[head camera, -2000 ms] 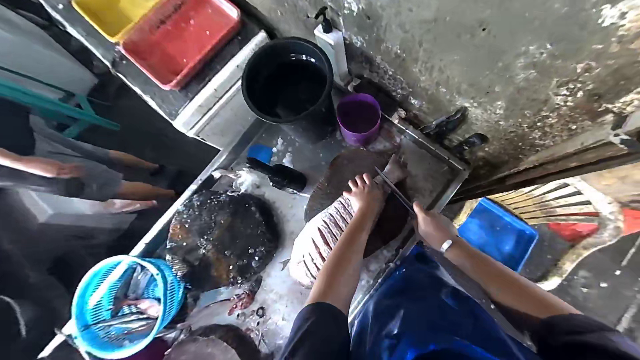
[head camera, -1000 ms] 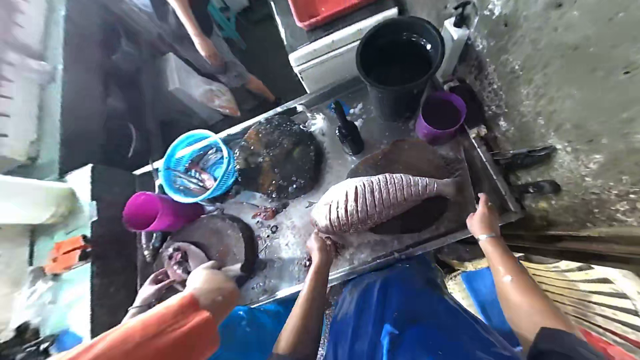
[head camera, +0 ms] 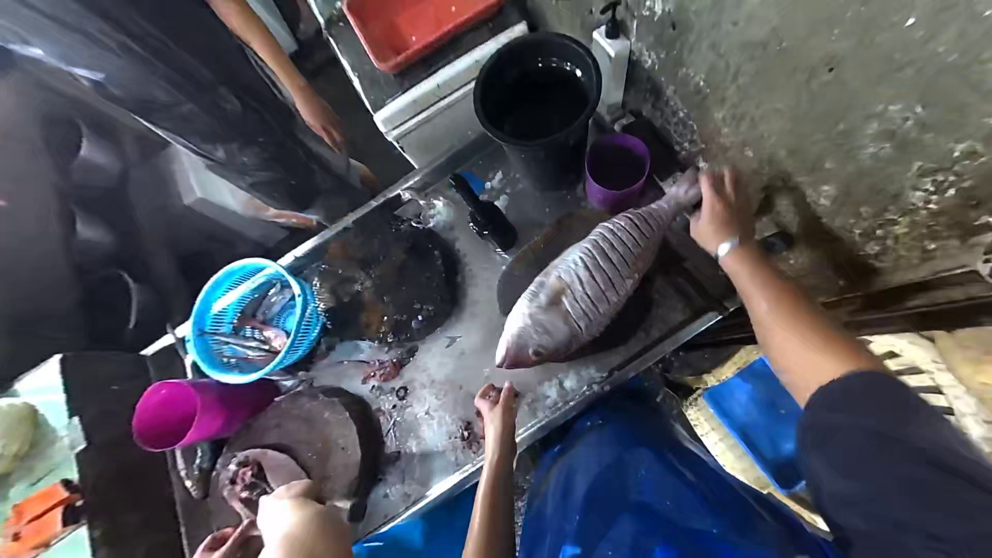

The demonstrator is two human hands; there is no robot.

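A large whole fish (head camera: 601, 271), scored with several parallel cuts along its flank, lies on a round dark chopping block (head camera: 535, 252). Its head points down and left, its tail up and right. My right hand (head camera: 722, 208), with a band at the wrist, grips the fish's tail. Just below the fish's mouth, my left hand (head camera: 497, 403) is over the metal table (head camera: 434, 422) with its fingers curled; whether it holds a small scrap cannot be told. A dark-handled brush or similar tool (head camera: 484, 217) lies left of the fish.
A black bucket of water (head camera: 536, 93), a purple container (head camera: 616, 172) and a pump bottle (head camera: 612, 62) stand behind. Leftward are a wet block (head camera: 387, 279), a blue basket of small fish (head camera: 256, 322) and a magenta container (head camera: 201, 411). A co-worker's hands (head camera: 263, 519) handle fish at lower left.
My right hand has moved from the table's right edge onto the fish's tail. The fish, lying nearly level a second ago, now slants in view. The knife seen two seconds ago is out of sight.
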